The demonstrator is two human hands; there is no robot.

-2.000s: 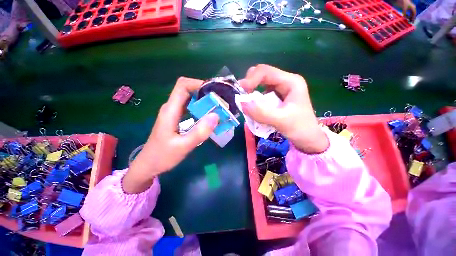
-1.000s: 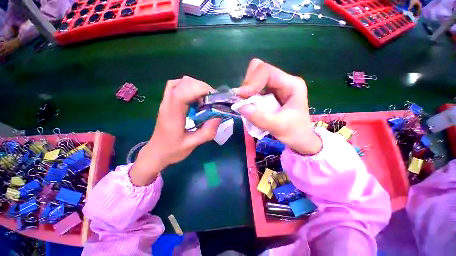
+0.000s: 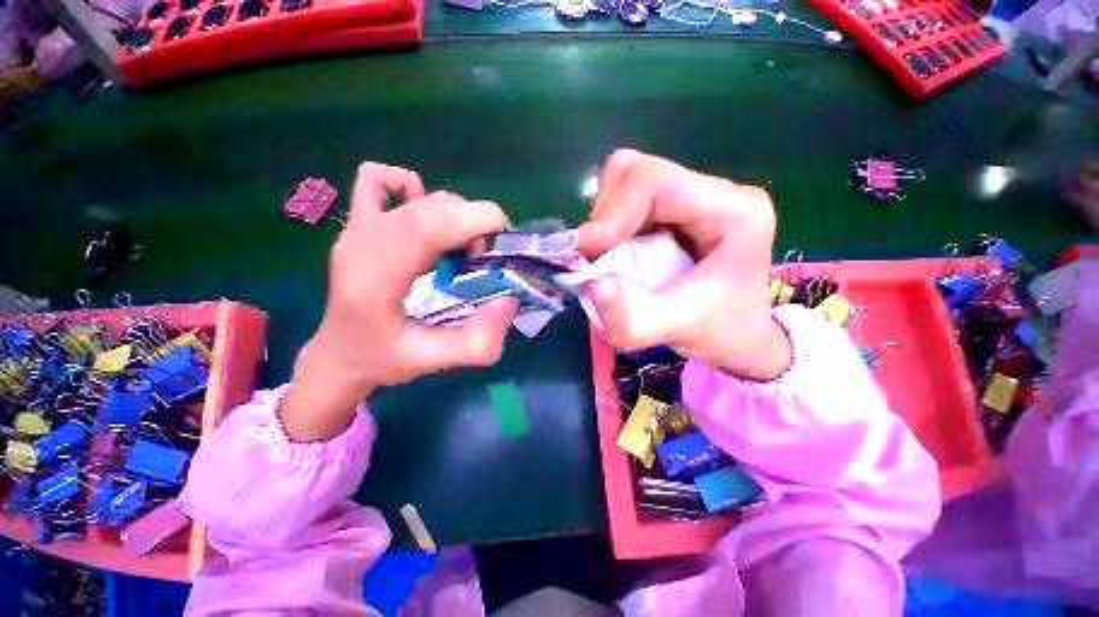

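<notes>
My left hand point(image 3: 404, 283) holds a round unit point(image 3: 530, 247), seen nearly edge-on, with a light blue binder clip point(image 3: 476, 283) on it. Its dark face is mostly hidden. A white flat paper piece shows below the unit. My right hand point(image 3: 687, 259) pinches a white crumpled cloth point(image 3: 651, 262) between thumb and fingers, against the right edge of the unit. The fingertips of both hands are close together over the green bench.
Clip trays stand at left point(image 3: 229, 410) and right point(image 3: 617, 482). Pink clips lie at left point(image 3: 311, 201) and right point(image 3: 886, 177). Green tape point(image 3: 509, 409) and a tan strip point(image 3: 417, 528) lie nearer. Red compartment trays point(image 3: 277, 46) and cabled parts point(image 3: 603, 10) are at the far side.
The unit has turned from showing its dark face to nearly edge-on. My left hand has moved left and rotated around it. The cloth stays at its right edge. The view has shifted slightly.
</notes>
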